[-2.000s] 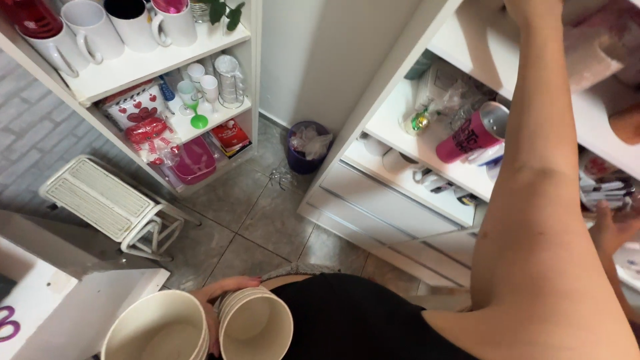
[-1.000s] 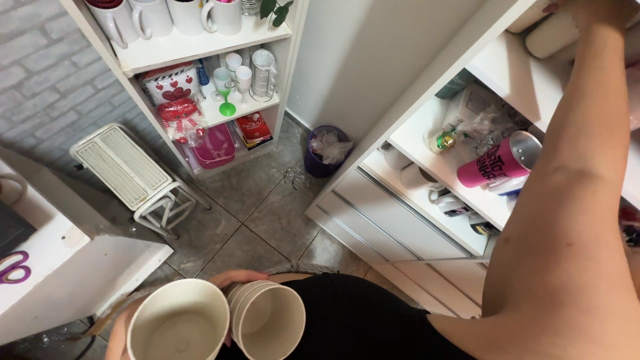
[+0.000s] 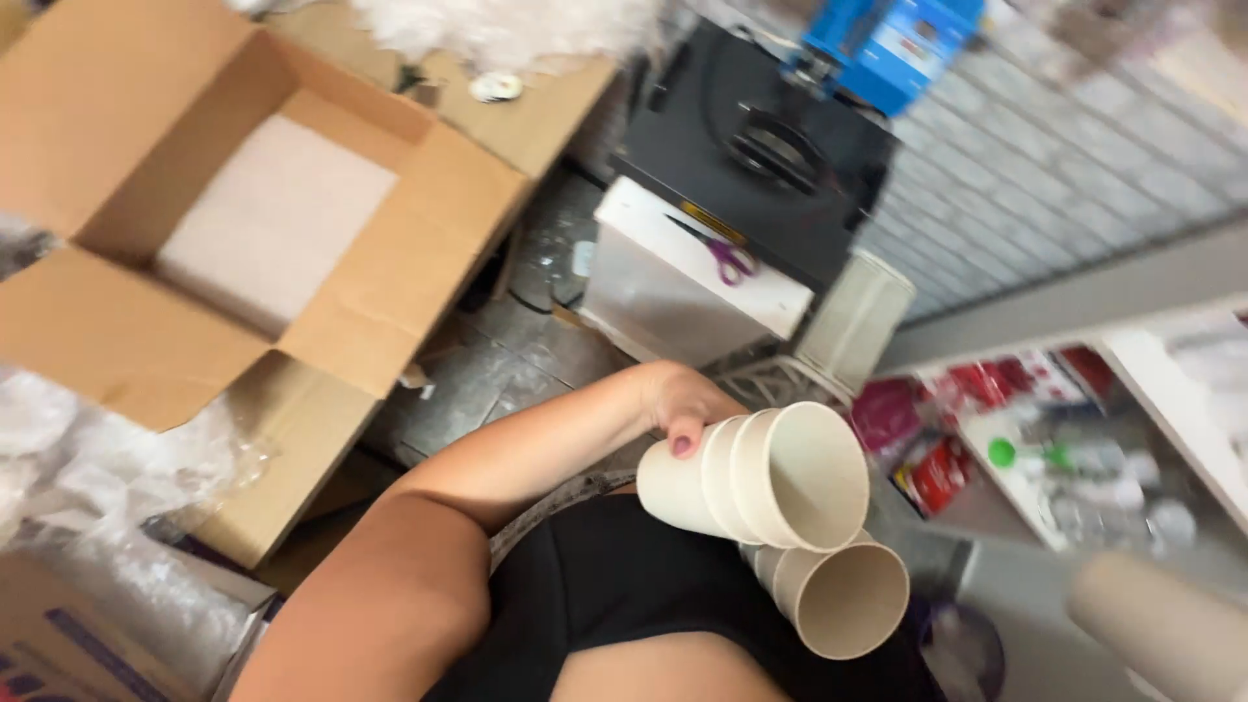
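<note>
My left hand [image 3: 687, 405] grips a stack of off-white cups [image 3: 682, 487], its thumb on the outer wall and the open mouths tilted toward lower right. A second stack of similar cups [image 3: 853, 600] lies against the first, just below it; how it is held is hidden. My right hand is out of view. At the lower right edge is a blurred beige cylindrical thing [image 3: 1160, 624], perhaps a cup.
On the wooden table [image 3: 283, 468] stands an open cardboard box [image 3: 390, 283] with a white sheet inside, beside clear plastic wrap [image 3: 127, 468]. Purple scissors [image 3: 731, 263] lie by a black machine [image 3: 673, 146]. A step stool [image 3: 858, 312], shelf [image 3: 1024, 487] and bin [image 3: 965, 643] stand to the right.
The view has swung far left, to the table and box. My right arm, which was reaching into the shelves, is no longer seen. My left hand still holds cups.
</note>
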